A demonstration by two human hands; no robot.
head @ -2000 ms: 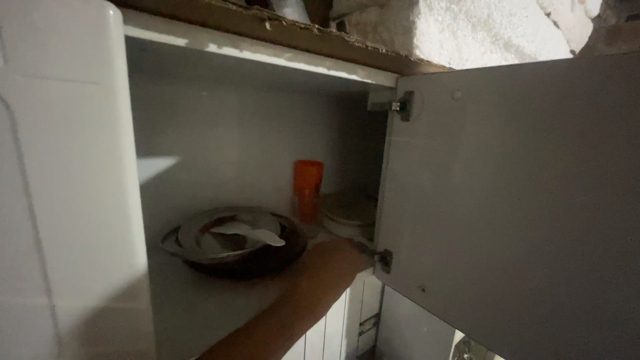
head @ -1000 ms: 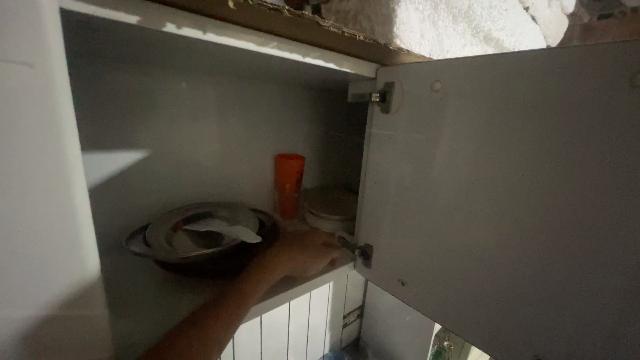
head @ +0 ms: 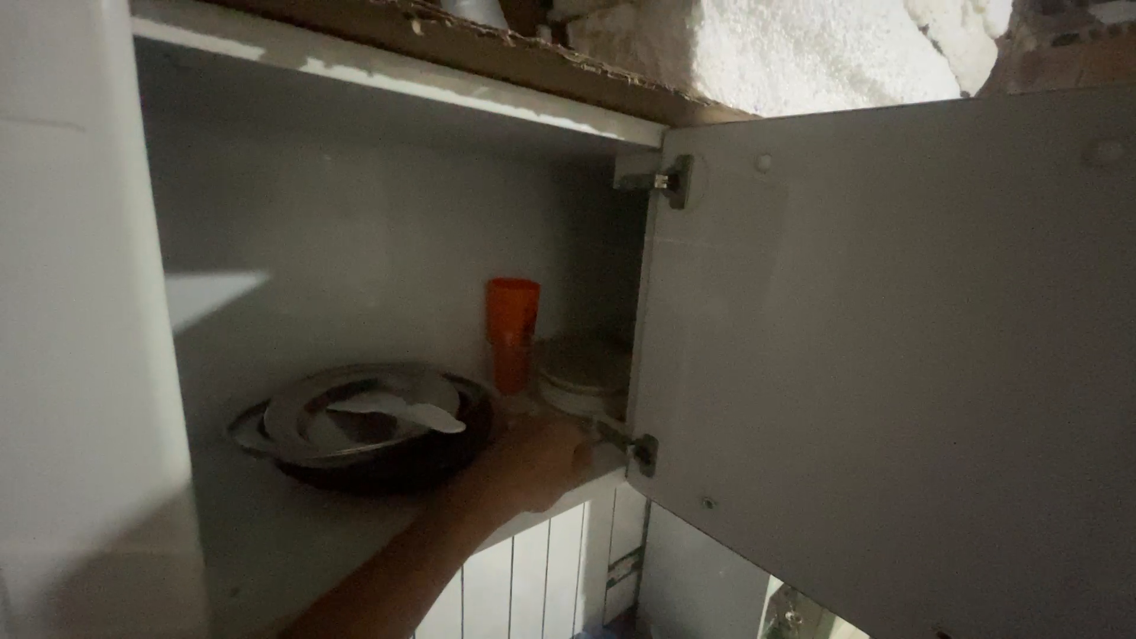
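My left hand [head: 546, 457] reaches into a white cabinet from the lower left. It is at the front right of the shelf, with its fingers curled beside the lower door hinge [head: 643, 454]. Shadow hides the fingertips and anything that may be between them. Behind the hand stands an orange plastic cup [head: 512, 333], and to the cup's right is a pale round lidded container or stack of dishes [head: 581, 377]. Left of the hand, a metal plate [head: 297, 435] with a white plastic spoon [head: 426, 415] on it rests on a dark round pan [head: 373, 479]. My right hand is out of view.
The cabinet door [head: 870, 355] stands open at the right, on an upper hinge [head: 676, 182] and the lower one. Torn cardboard [head: 532, 53] and a white foam block [head: 799, 53] lie on top. White panelling [head: 532, 577] shows below the shelf.
My left hand has drawn back slightly to the left from the lower hinge since the earliest frame. The cup, plate and pan have stayed in place.
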